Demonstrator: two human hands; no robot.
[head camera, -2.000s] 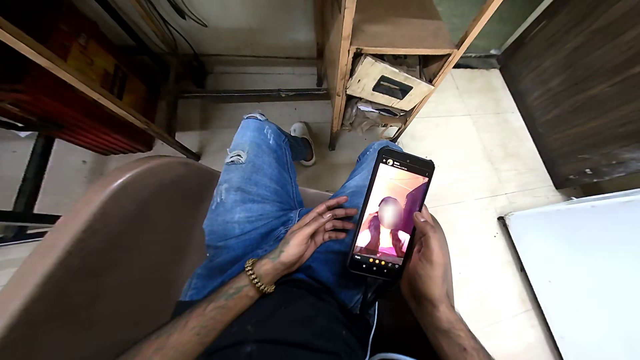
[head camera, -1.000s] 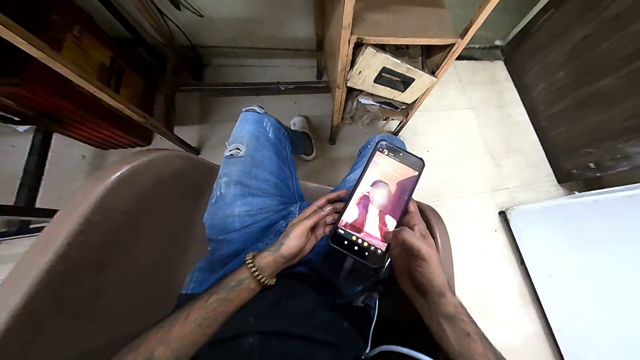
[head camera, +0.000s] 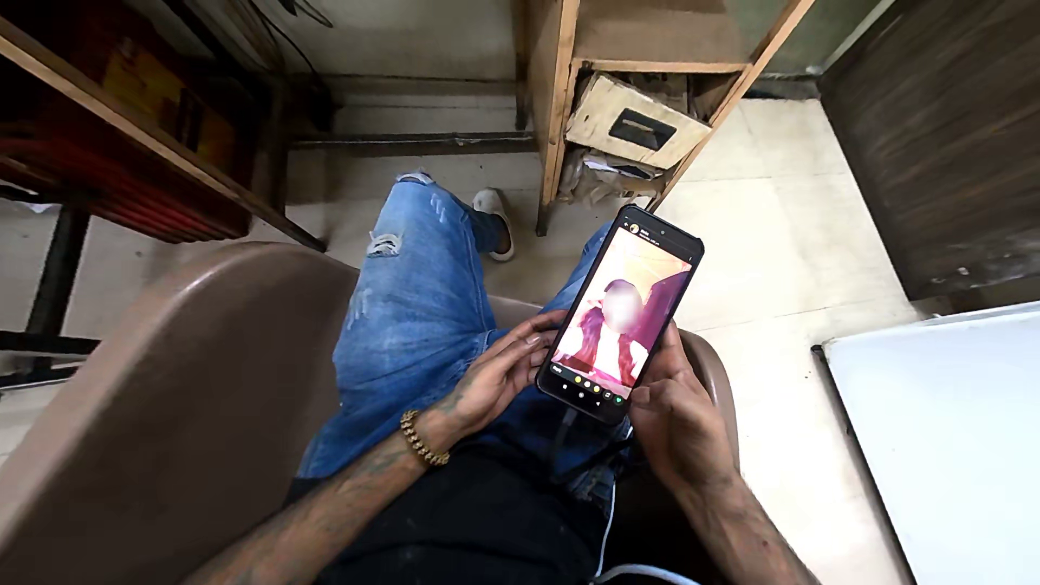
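A black smartphone (head camera: 621, 313) is tilted over my lap, its lit screen showing a picture of a person. My right hand (head camera: 678, 406) holds it by the lower right edge, the thumb near the bottom corner. Along the lower left edge rest the fingers of my left hand (head camera: 508, 370), partly hidden by the phone. A beaded bracelet (head camera: 422, 439) circles my left wrist. From the phone's bottom a cable (head camera: 566, 422) runs down, and a white cord (head camera: 608, 528) lies by my right thigh. Under the hands are my ripped blue jeans (head camera: 414, 309).
I sit in a brown plastic chair (head camera: 195, 349). Ahead stands a wooden shelf unit (head camera: 561, 97) with a wooden box (head camera: 638, 122) in it. A white-topped surface (head camera: 951, 422) is at the right, a dark wood-grain panel (head camera: 934, 146) behind it. Red crates (head camera: 146, 179) stand under a table at left.
The phone has moved left and tilted since the oldest frame. My left hand, then apart from it, now touches its edge. My right thumb has come over the phone's lower corner.
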